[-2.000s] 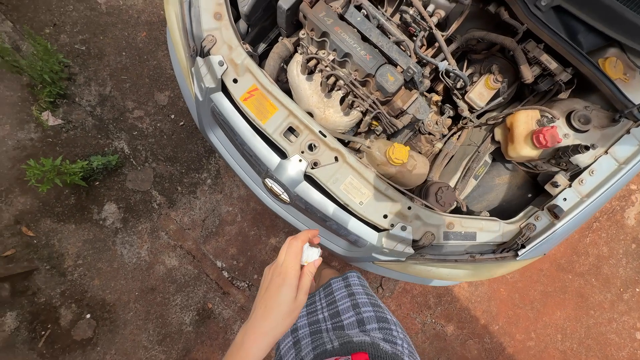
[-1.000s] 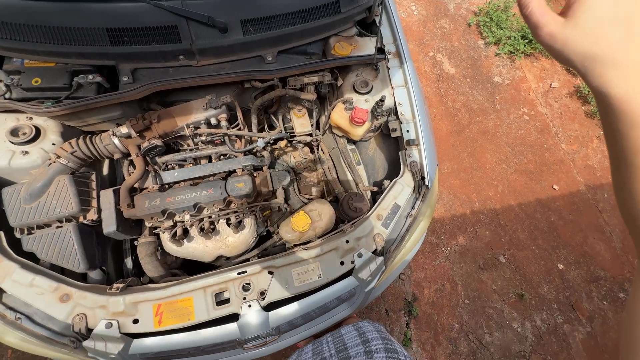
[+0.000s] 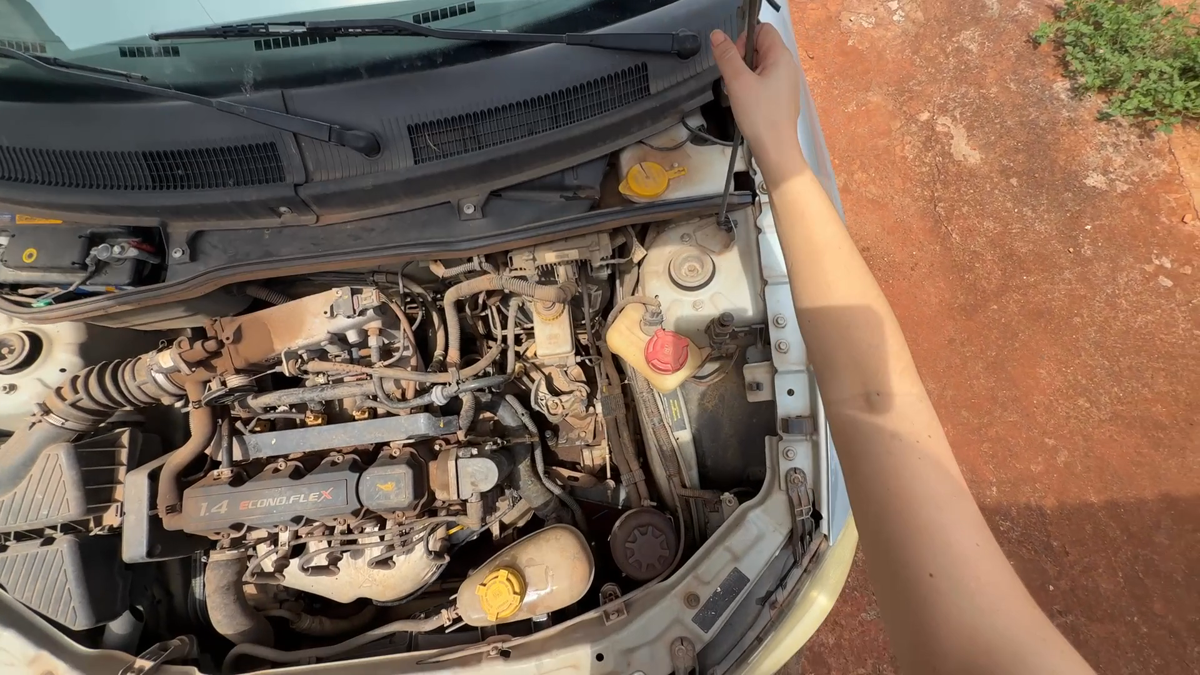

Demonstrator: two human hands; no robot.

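My right hand (image 3: 764,84) reaches in from the lower right and is closed around a thin dark hood prop rod (image 3: 731,178) near the windshield corner. The rod's lower end sits at the strut tower (image 3: 692,270). Below the hand are a yellow washer reservoir cap (image 3: 647,180) and a coolant tank with a red cap (image 3: 667,352). My left hand is out of view. What the rod's upper end meets is hidden beyond the top edge.
The dusty engine (image 3: 272,502) fills the bay, with a yellow-capped tank (image 3: 553,562) at the front. Wiper arms (image 3: 525,36) lie above the black cowl (image 3: 525,112). Reddish ground (image 3: 1012,328) and a green plant (image 3: 1125,61) are at the right.
My right hand, at the upper right edge a second ago, is now on the prop rod. A hand with a small white thing, seen two seconds ago, has left the view. The view has shifted.
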